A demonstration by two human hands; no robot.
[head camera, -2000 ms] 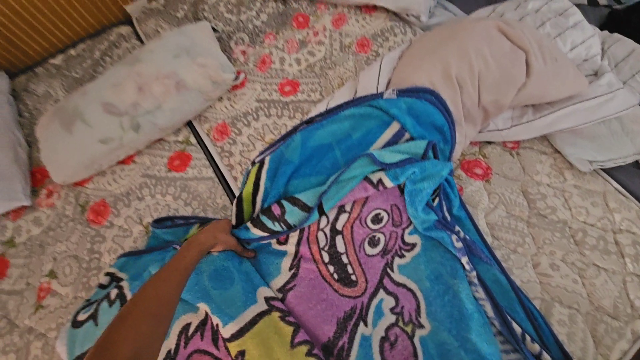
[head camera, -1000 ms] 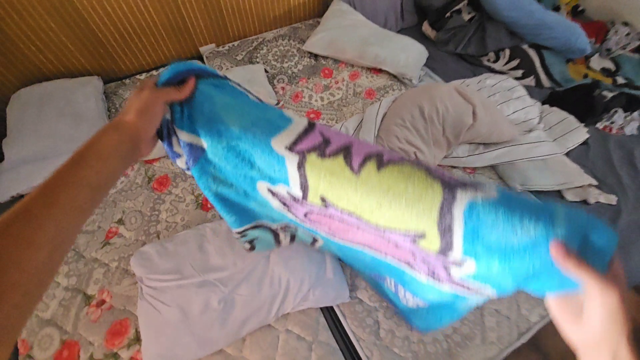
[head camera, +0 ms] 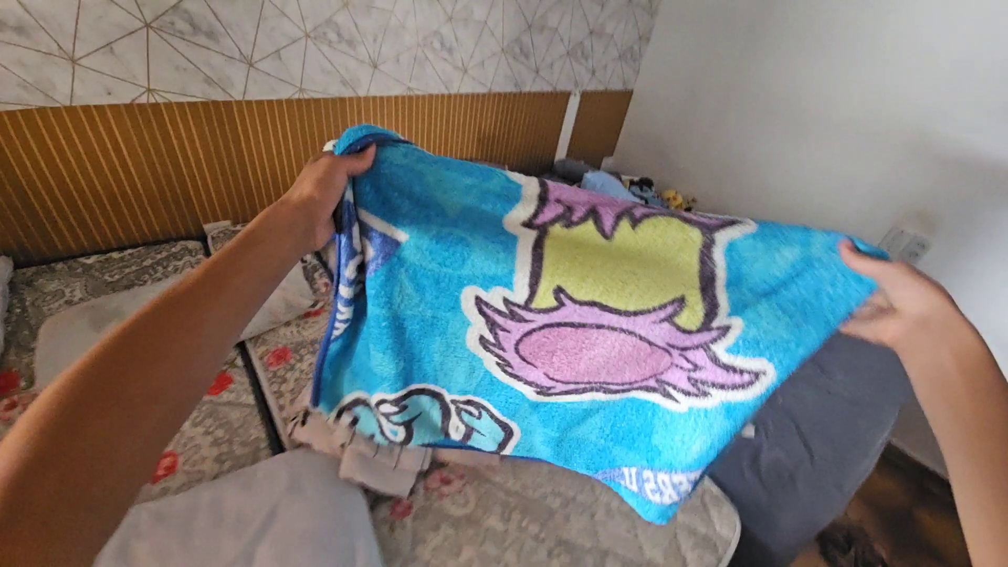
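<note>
A blue fleece blanket (head camera: 457, 260) with a purple and yellow cartoon figure hangs stretched between both hands, above the bed. My left hand (head camera: 335, 185) grips its folded upper left corner, thumb on top. At the far right, my right hand (head camera: 886, 303) pinches the upper right corner. The blanket's bottom edge, which bears some lettering, hangs over the mattress (head camera: 465, 528). Part of the bed behind the blanket is hidden.
A pale pillow (head camera: 244, 520) lies on the near mattress, with another light pillow (head camera: 94, 323) farther left. A striped brown headboard panel (head camera: 142, 173) runs along the wall. Grey bedding (head camera: 819, 417) is at right, above a dark floor. A socket (head camera: 904, 244) is on the white wall.
Two seconds ago the blanket lay bunched on the bed with one hand on it; now both hands hold it up and spread. The view has tilted up towards the wall.
</note>
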